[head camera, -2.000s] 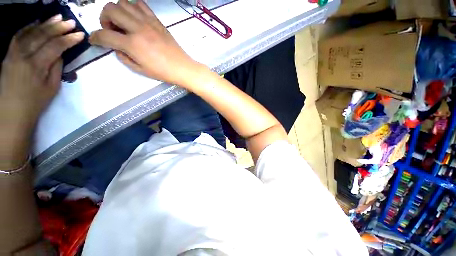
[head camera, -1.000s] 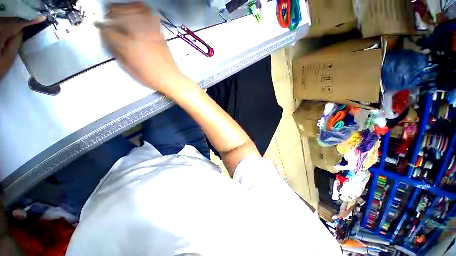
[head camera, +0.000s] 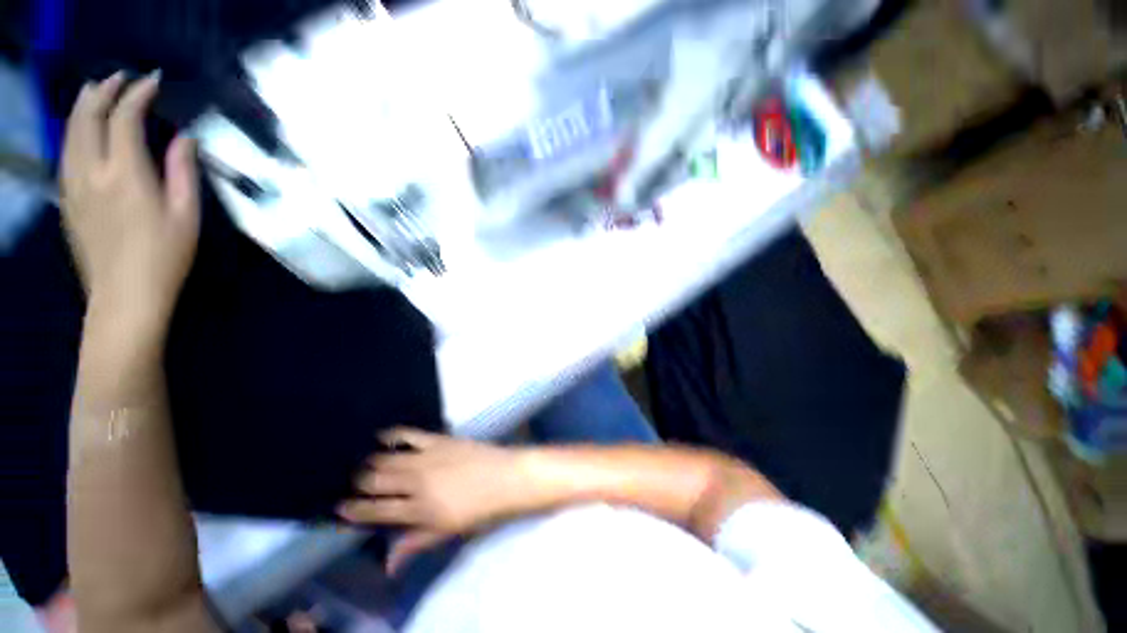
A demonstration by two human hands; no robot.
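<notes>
The frame is blurred. A large black fabric piece lies spread over the left of the white table, reaching its front edge. My left hand is on the cloth at the upper left, fingers and thumb apart. My right hand lies at the cloth's near right corner by the table edge, fingers spread on the cloth and thumb apart. The white sewing machine stands beyond the cloth; its needle area is smeared. A small dark red shape, perhaps the snips' handle, shows beside the machine.
The table's front edge runs diagonally below the machine. Red and green coils lie at its far right end. Black cloth hangs beyond the edge. Cardboard boxes and a bag of coloured scraps are at right.
The view has shifted, and the black cloth now covers much of the left table. My left hand is fully in view on it. My right hand has moved from the needle area to the cloth's near edge.
</notes>
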